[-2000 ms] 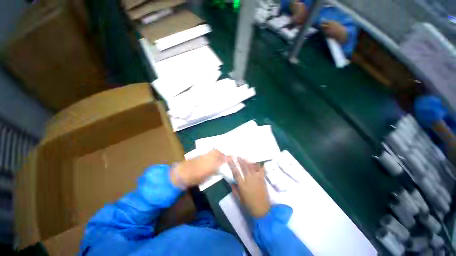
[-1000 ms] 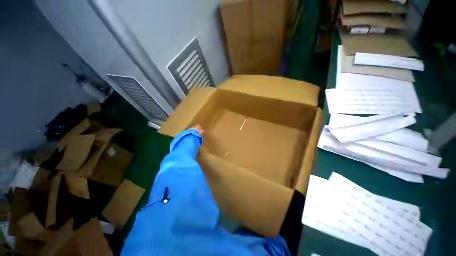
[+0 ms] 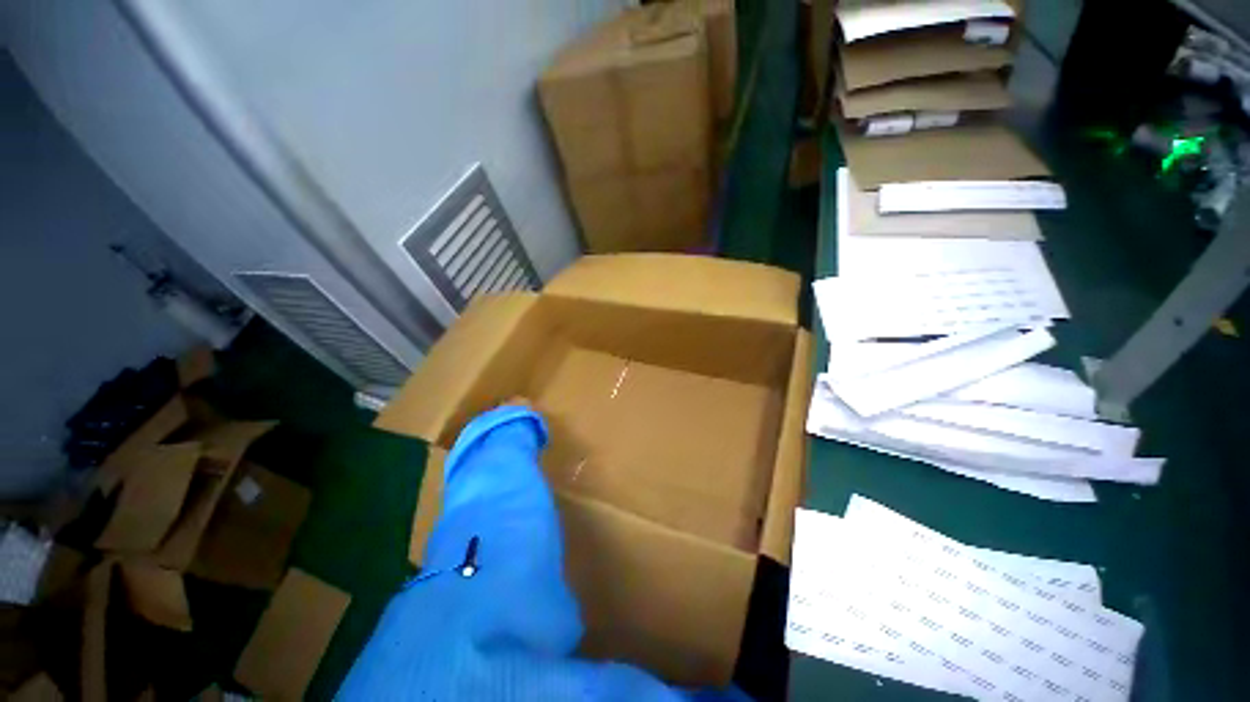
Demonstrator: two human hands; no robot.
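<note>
The large open brown carton stands beside the bench, flaps folded out, with its inner floor showing. My left arm in a blue sleeve reaches to the carton's near-left corner. Only a sliver of my left hand shows past the cuff, at the carton's edge; its fingers are hidden, so its grip cannot be told. My right hand is not in view. Printed label sheets lie overlapping on the green bench to the right of the carton.
White strips and sheets lie piled farther up the bench, with stacked brown card pieces beyond. A closed carton stands behind, near a vented grey wall. Opened cartons lie on the floor at left. A metal post stands at right.
Both hands were at the white sheets two seconds ago. My left hand then went to the carton's edge and my right hand left the picture. The view has turned left.
</note>
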